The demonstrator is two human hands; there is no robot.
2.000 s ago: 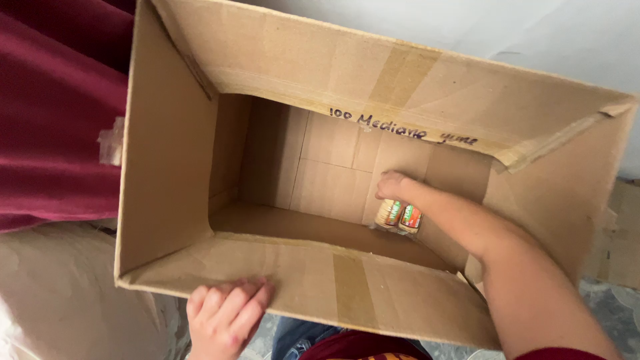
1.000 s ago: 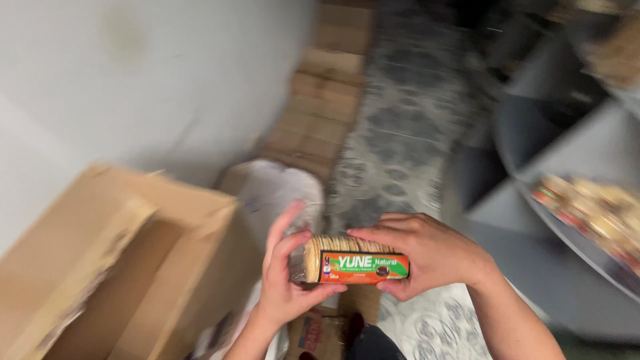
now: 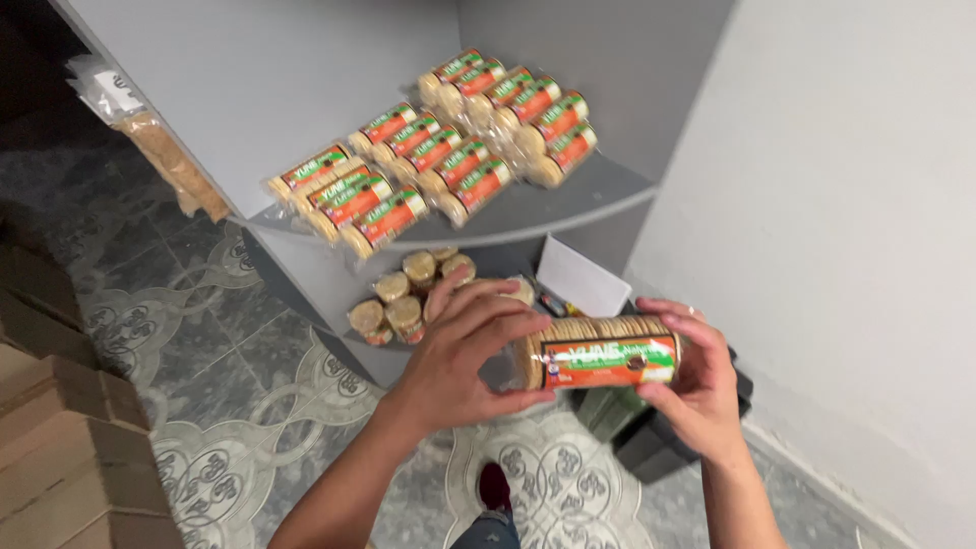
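Note:
Between my two hands is a clear plastic package of round crackers (image 3: 602,358) with an orange and green label facing up. My left hand (image 3: 469,351) grips its left end, fingers over the top and thumb below. My right hand (image 3: 698,374) holds its right end. Beyond them, several like packages (image 3: 480,183) lie in slanting rows on a rounded grey corner shelf (image 3: 602,194). More cracker packages (image 3: 404,309) stand on end on the shelf below, partly hidden behind my left hand.
A white card or box (image 3: 579,278) sits on the lower shelf. A dark bin (image 3: 656,442) stands on the patterned tile floor (image 3: 305,381) by the white wall (image 3: 839,229). Cardboard boxes (image 3: 69,457) are stacked at the left. A plastic bag (image 3: 164,152) hangs beside the shelf.
Two seconds ago my right hand was at cracker packages inside a large cardboard box; since then both hands have come to hold a package. The view has swung from the box to the shelves.

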